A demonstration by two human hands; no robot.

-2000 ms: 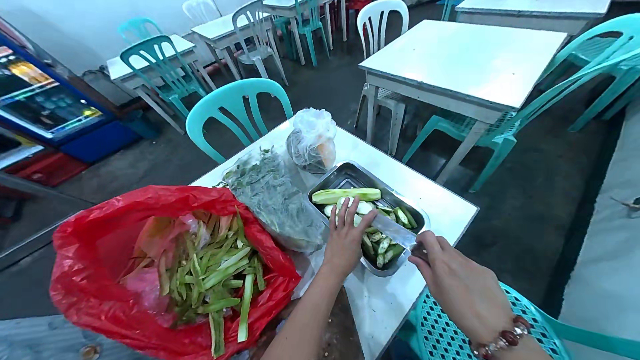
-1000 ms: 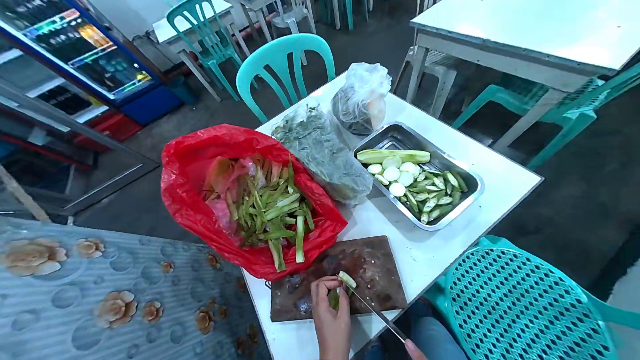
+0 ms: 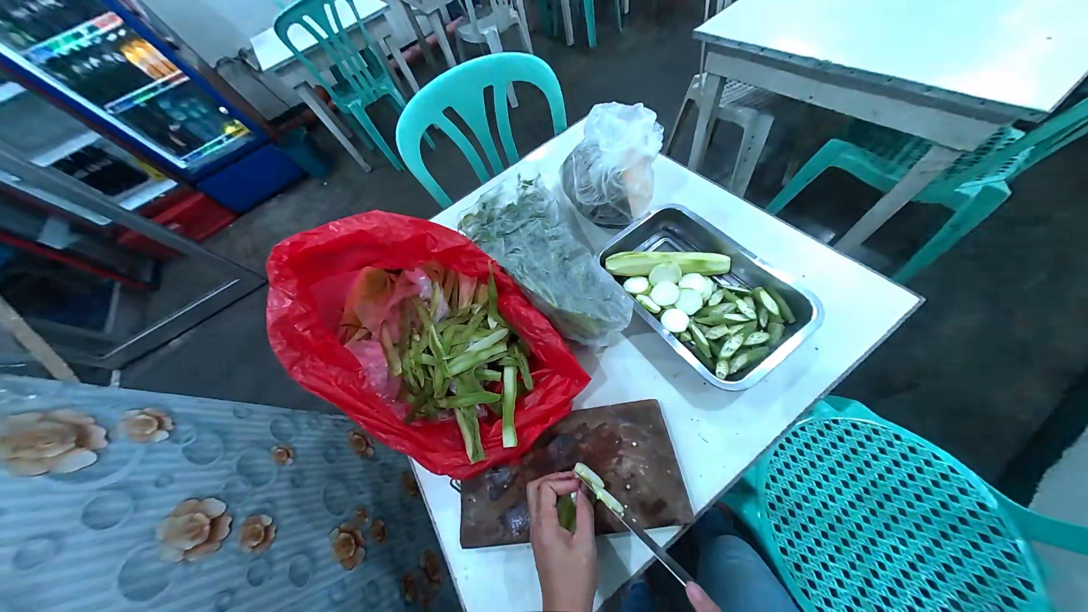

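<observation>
My left hand [image 3: 561,535] holds a piece of green vegetable [image 3: 567,512] over the brown cutting board [image 3: 629,442]. Pale slices [image 3: 598,488] lie along the blade of a knife [image 3: 654,548], just right of my left fingers. Of my right hand [image 3: 702,598] only a fingertip shows at the bottom edge, at the knife's handle end; the rest is out of frame. Behind the board, a steel tray [image 3: 778,348] contains a peeled green vegetable [image 3: 667,263], round pale slices [image 3: 665,295] and cut okra pieces [image 3: 733,340]. A red plastic bag [image 3: 340,229] of green peelings overlaps the board's left corner.
Clear plastic bags, one with leafy greens [image 3: 552,263] and one with dark contents [image 3: 614,170], stand on the white table [image 3: 850,293]. Teal plastic chairs [image 3: 901,518] adjoin it on two sides. Another table [image 3: 892,42] is at the upper right, a drinks fridge [image 3: 136,76] at the upper left.
Two seconds ago both hands were at the steel tray with the knife; now they are at the cutting board. The view has turned left and downward, showing the whole board.
</observation>
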